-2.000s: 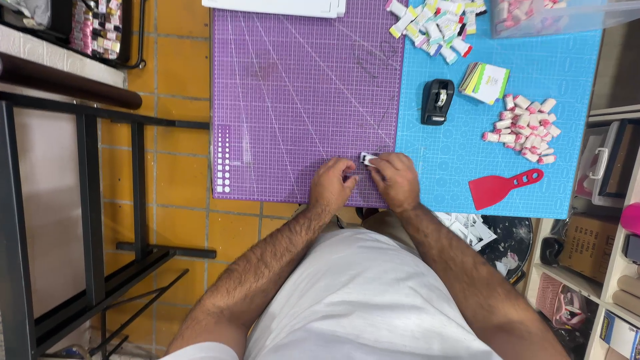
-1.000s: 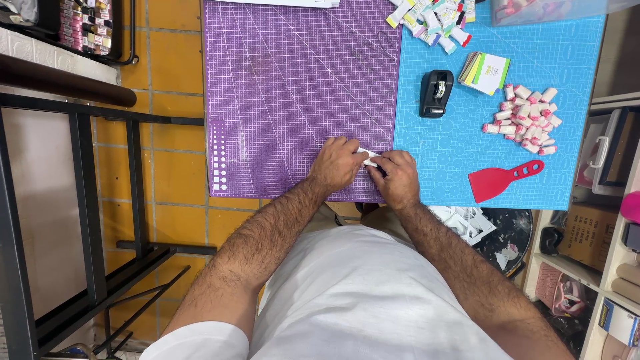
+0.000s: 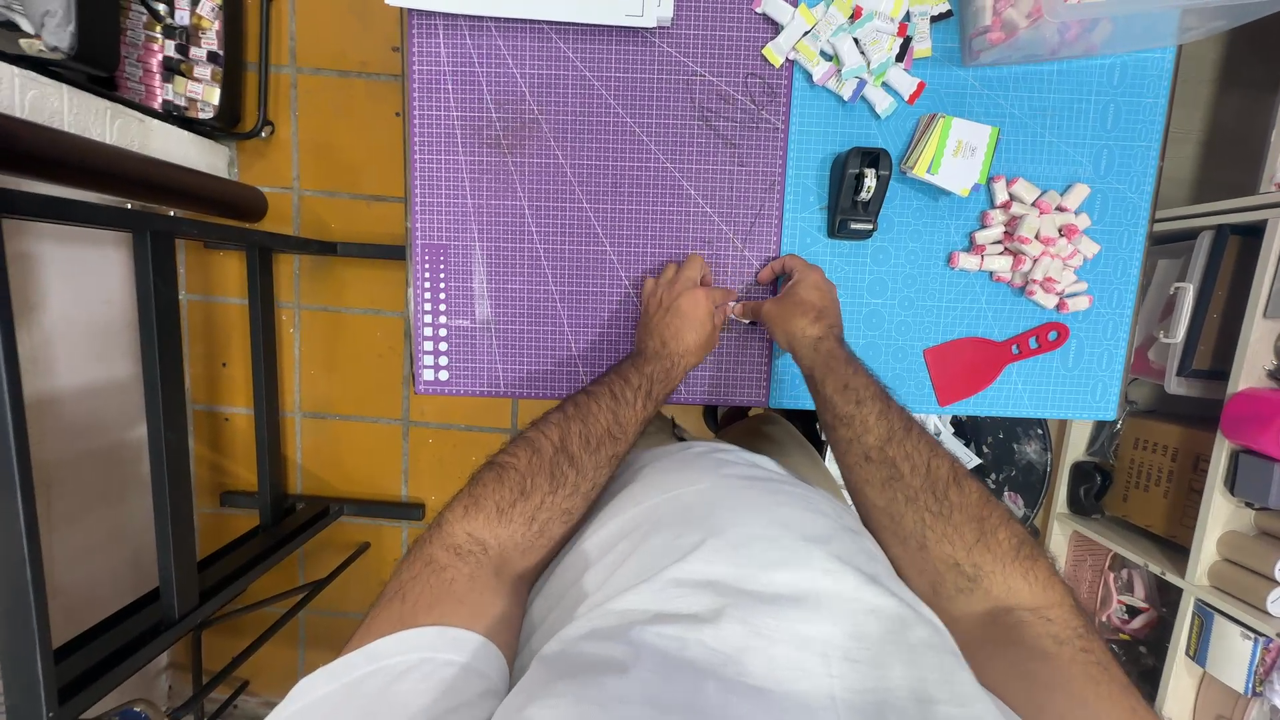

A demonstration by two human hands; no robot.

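My left hand [image 3: 686,312] and my right hand [image 3: 797,303] meet over the front edge of the purple cutting mat [image 3: 590,200]. Between their fingertips they pinch a small white piece [image 3: 737,311], mostly hidden by the fingers. A black tape dispenser [image 3: 860,195] stands on the blue cutting mat [image 3: 880,290], beyond my right hand. Beside it lies a stack of small printed cards [image 3: 962,153]. Farther right is a pile of small white pieces with pink ends [image 3: 1030,240]. Small colourful wrapped pieces [image 3: 850,45] are heaped at the back.
A red plastic scraper [image 3: 990,360] lies near the blue mat's front edge. White sheets [image 3: 560,8] are at the back left, a clear plastic bin [image 3: 1080,40] at the back right. Shelves [image 3: 1190,590] flank the right side; a black metal frame [image 3: 165,420] stands left.
The small white piece showed more between the hands before; now the fingers cover most of it. My hands have stayed close together near the mat's front edge.
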